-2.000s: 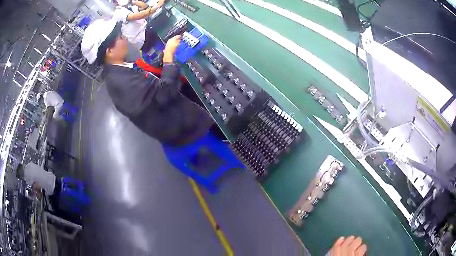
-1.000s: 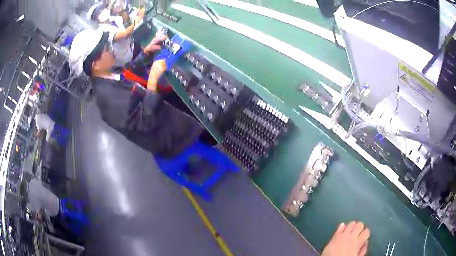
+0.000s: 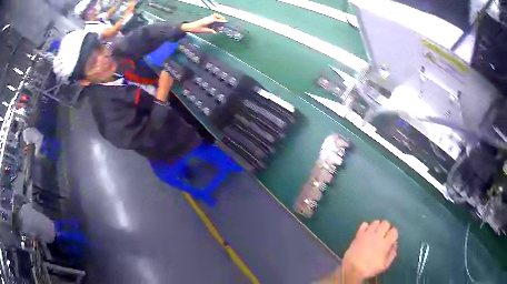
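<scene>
My left hand [image 3: 371,249] is at the lower right, palm down over the green mat, with its fingers loosely curled. Nothing shows in it, but its underside is hidden. My right hand is out of the picture. A long narrow fixture [image 3: 322,175] with a row of small metal parts lies on the mat beyond my left hand, near the bench edge. Silver tweezers [image 3: 423,259] lie on the mat right of my hand, cut off by the bottom edge. A thin pale loop, perhaps tubing [image 3: 466,252], shows right of them.
A white benchtop machine [image 3: 411,61] with dark cables stands at the upper right, blurred. Black trays [image 3: 258,130] with dense rows stand along the bench. A seated person [image 3: 133,111] in dark clothing and white cap reaches over the bench. A blue stool [image 3: 197,169] stands on the grey floor.
The view has shifted, so the bench appears further left and up. More of my left hand and the tweezers show. The seated person now reaches an arm out across the bench.
</scene>
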